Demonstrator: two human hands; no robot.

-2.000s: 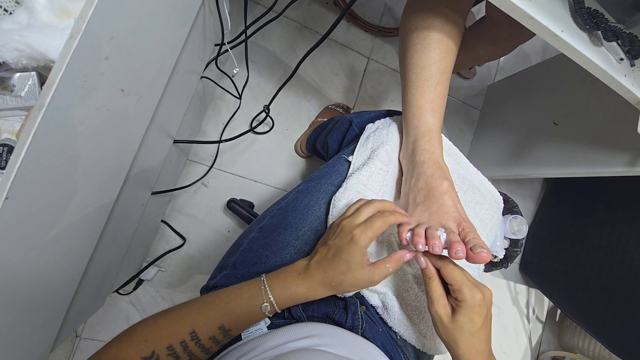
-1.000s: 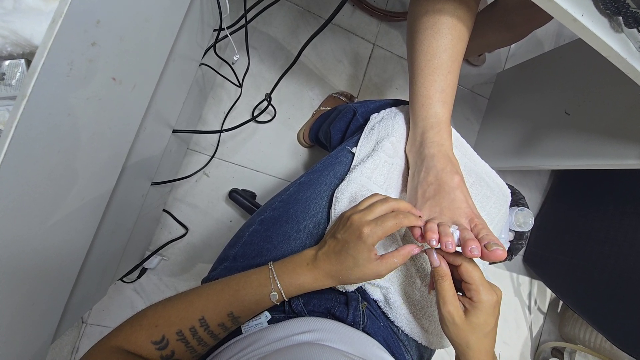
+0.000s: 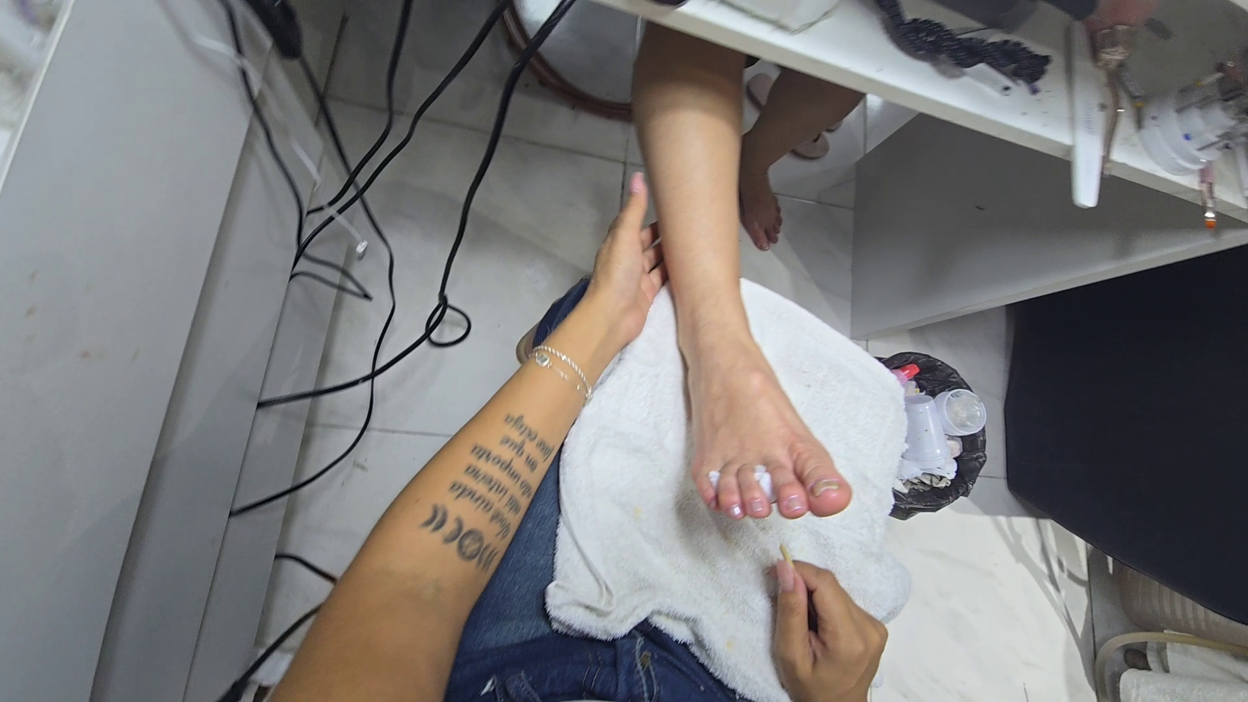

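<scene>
Another person's bare foot [image 3: 746, 409] rests on a white towel [image 3: 634, 526] spread over my lap, with bits of white padding [image 3: 762, 482] between some of its toes. My left hand [image 3: 629, 263] is beside that person's lower leg, thumb up and fingers partly hidden behind the leg; it holds nothing visible. Below the toes, over the towel, my right hand [image 3: 824, 624] pinches a thin pale stick [image 3: 786, 554] between thumb and finger, its tip pointing up and apart from the foot.
A black-lined bin [image 3: 936, 492] holding plastic cups stands right of the towel. A white table edge [image 3: 975, 107] with brushes and a file juts in at upper right. Black cables [image 3: 468, 224] lie across the floor beside a grey cabinet [image 3: 127, 322]. A dark chair [image 3: 1131, 419] is at right.
My left hand has left the toes and moved up beside the lower leg. My right hand has moved down away from the toes. The view has shifted.
</scene>
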